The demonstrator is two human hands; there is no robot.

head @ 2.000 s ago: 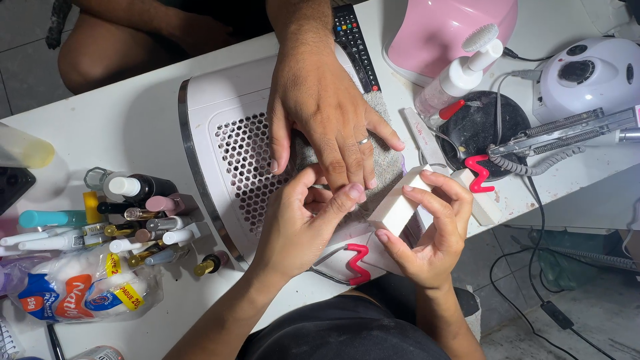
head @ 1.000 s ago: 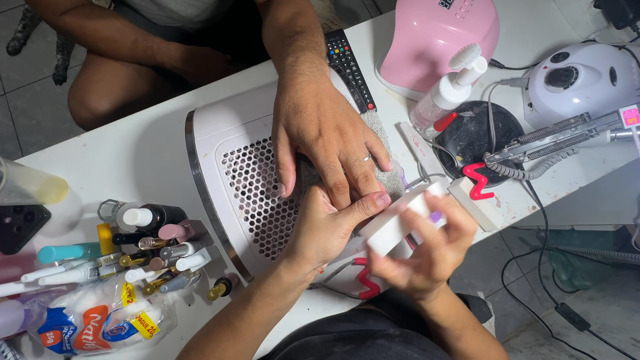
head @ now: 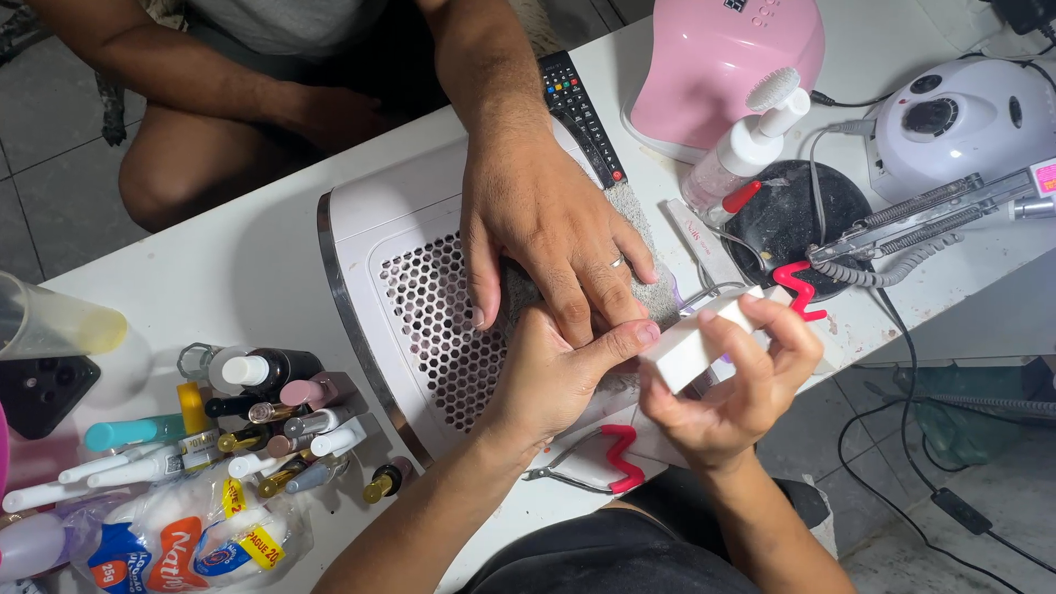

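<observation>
My left hand [head: 561, 371] holds the fingertips of another person's hand [head: 544, 223], my thumb lying over one finger near its tip. That hand wears a ring and rests palm down over a white nail dust collector [head: 437, 313] with a perforated grille and a grey towel [head: 643, 247]. In my right hand [head: 734, 379] is a white nail buffer block [head: 693, 346], pinched between thumb and fingers, its near end close to the held fingertip. Whether block and nail touch cannot be told. Cuticle nippers with a red spring-shaped cover [head: 620, 462] lie near the table's front edge.
Nail polish bottles [head: 289, 412] and a bag of cotton [head: 190, 536] crowd the left. A remote control [head: 582, 120], pink nail lamp [head: 726, 66], pump bottle [head: 734, 157], black dish [head: 792, 223] and white nail drill unit [head: 965, 124] stand at the back and right. Cables hang beyond the table's edge.
The buffer block has turned in my right hand, and my fingers have shifted around it. My left hand still holds the other person's fingers.
</observation>
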